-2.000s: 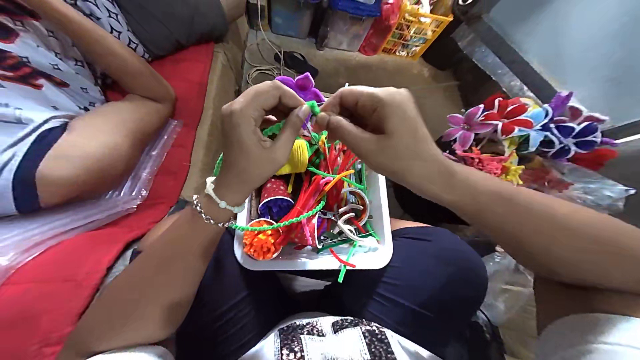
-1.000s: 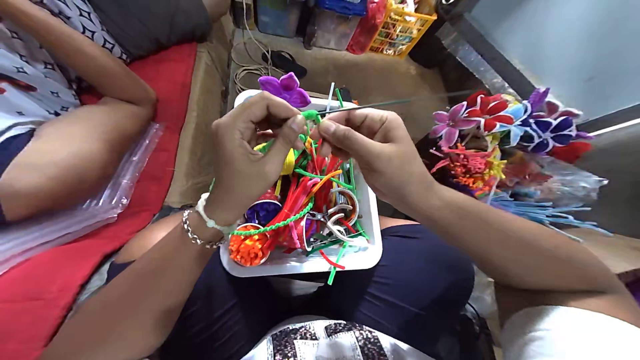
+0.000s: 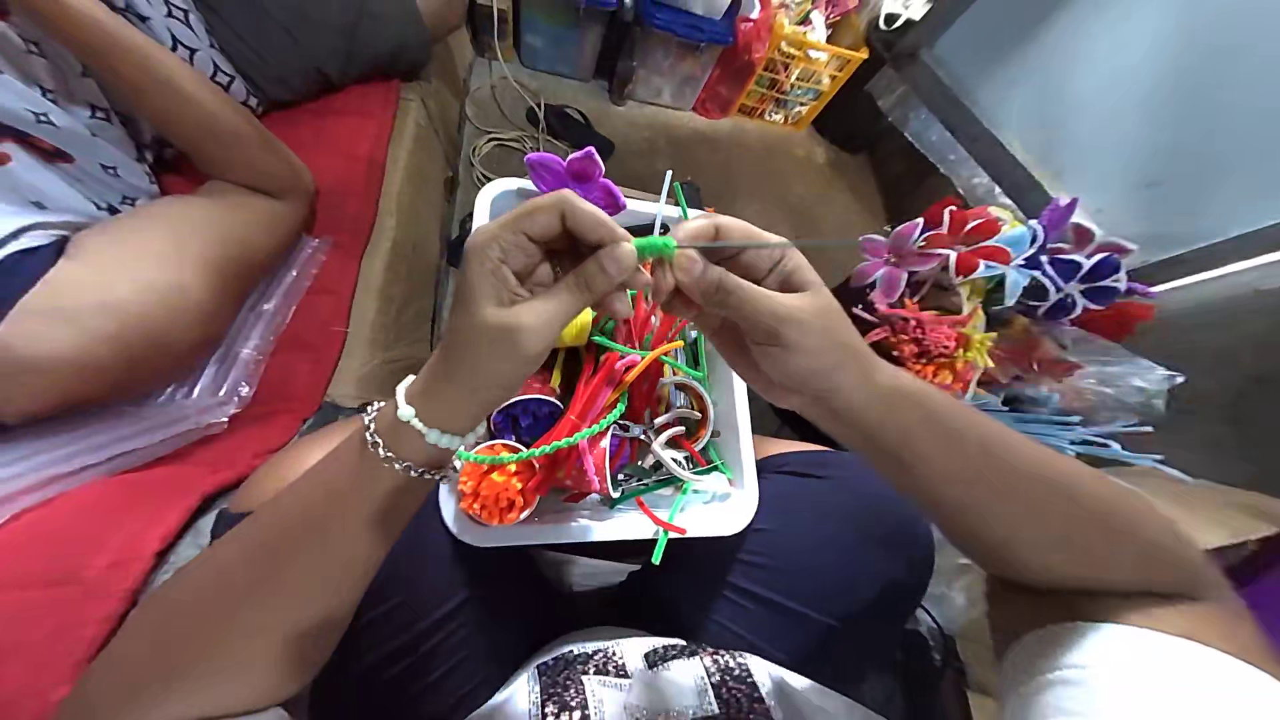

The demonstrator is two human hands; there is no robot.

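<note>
Between my fingertips is a small roll of green pipe cleaner wound around a thin dark rod, which runs out to the right. My left hand pinches the roll's left end; my right hand pinches its right end. A purple pipe-cleaner flower shows just beyond my left hand. Below both hands a white plastic tray rests on my lap. It holds orange pipe-cleaner pieces in a cup, red strips, a yellow bundle, a twisted green strand and white-handled pliers or scissors.
At the right stands a bunch of pipe-cleaner flowers with plastic wrap. Another person's arm and leg are at the left, near clear plastic sleeves on red cloth. A yellow basket, storage boxes and a black slipper lie beyond.
My hands have moved slightly apart, and the green roll shows more plainly between them. The dark rod, not visible in the oldest frame, now extends to the right from my fingers.
</note>
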